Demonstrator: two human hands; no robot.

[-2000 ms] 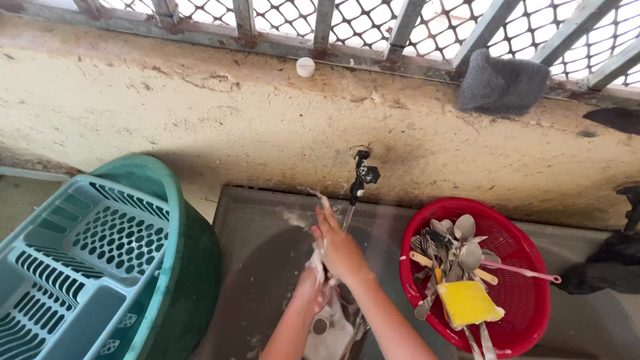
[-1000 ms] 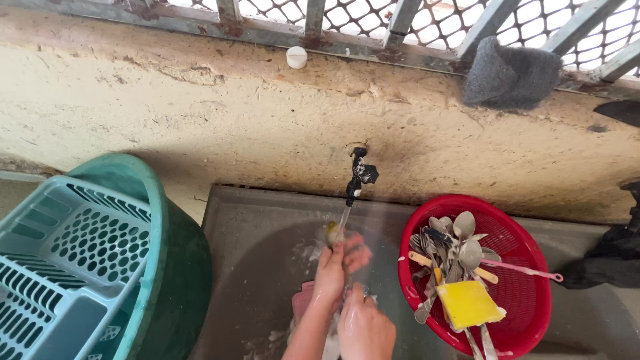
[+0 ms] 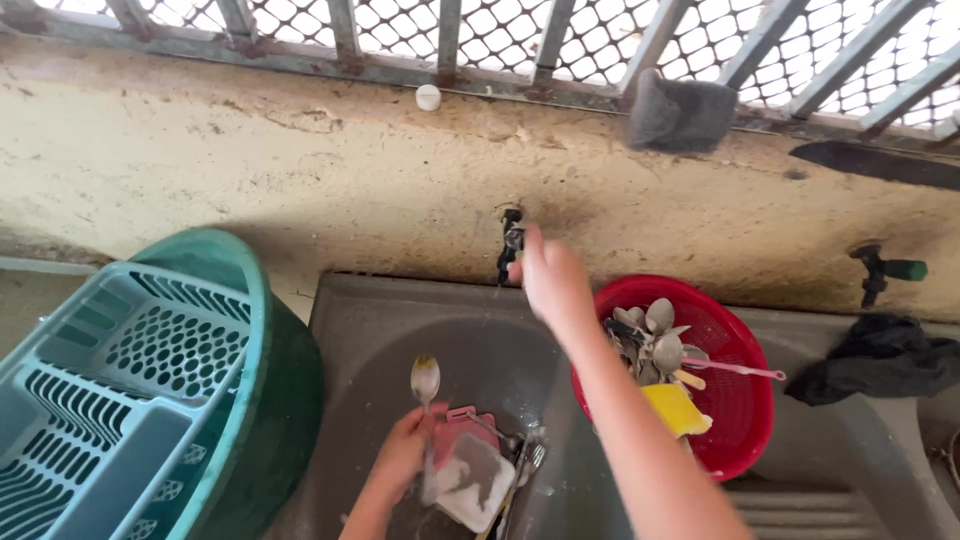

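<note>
My left hand (image 3: 405, 450) holds a metal spoon (image 3: 425, 379) upright by its handle over the sink basin (image 3: 375, 337); the bowl bears a yellowish smear. My right hand (image 3: 551, 277) is at the knob of the black tap (image 3: 512, 240), fingers around it. Below, in the basin, lie a pink plastic item (image 3: 450, 435), a clear plastic container with suds (image 3: 476, 484) and some cutlery (image 3: 534, 457). Right of the basin, a red plastic colander (image 3: 727, 435) holds many spoons (image 3: 660, 316) and a yellow sponge (image 3: 675, 409), partly behind my right forearm.
A teal dish rack (image 3: 157, 427) rests on a large green tub (image 3: 296, 375) at left. A dark cloth (image 3: 874, 364) lies at right below a second tap (image 3: 874, 274). A grey scouring pad (image 3: 681, 112), white cap (image 3: 428, 97) and dark blade-like object (image 3: 877, 165) sit on the ledge.
My right hand has moved up from the basin to the tap. My left hand has moved left and down, away from the spout. The earlier water stream has thinned to a faint trace.
</note>
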